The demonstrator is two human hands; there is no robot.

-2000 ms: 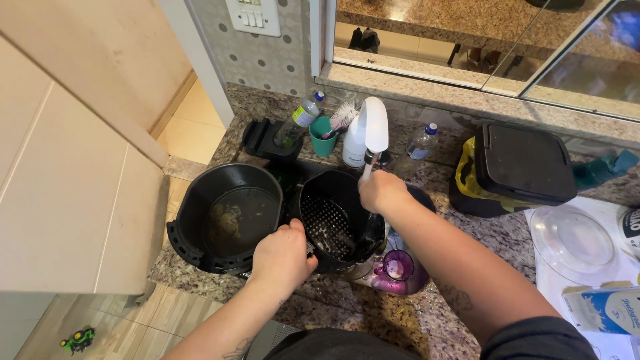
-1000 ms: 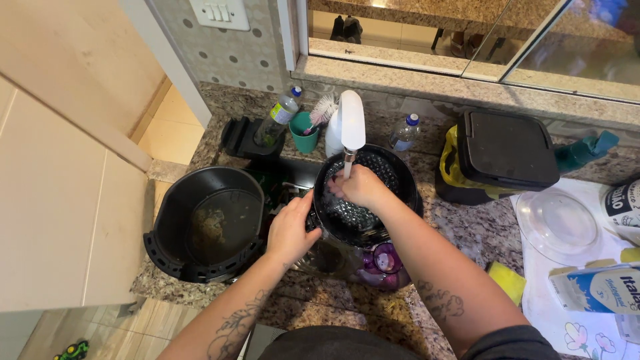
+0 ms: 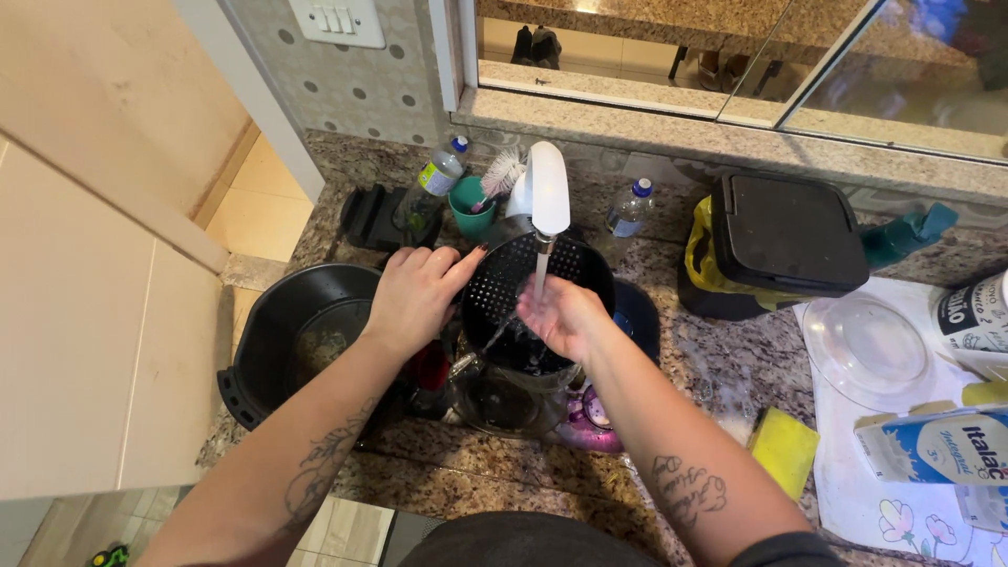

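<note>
A black perforated air fryer basket point(image 3: 492, 295) is tilted under the white faucet point(image 3: 549, 189), its inside wet. My left hand point(image 3: 421, 291) grips the basket's left rim, fingers at the edge. Under the running stream is my right hand point(image 3: 561, 315), palm up and holding nothing, with water splashing off it into the basket. The larger black air fryer drawer point(image 3: 264, 335) rests left of the sink, with brownish residue on its bottom. Below the basket are a clear glass vessel point(image 3: 504, 405) and a purple translucent item point(image 3: 587, 421).
Behind the sink stand a green cup point(image 3: 471, 209) with a brush and two plastic bottles point(image 3: 433, 181) point(image 3: 630, 209). On the right are a black lidded bin point(image 3: 791, 236), a yellow sponge point(image 3: 785, 453), a clear lid point(image 3: 866, 354) and milk cartons point(image 3: 937, 445) on a cloth.
The basket has turned and tilted beneath the faucet. My right hand has opened palm up under the stream, and my left hand has moved up along the basket's left rim.
</note>
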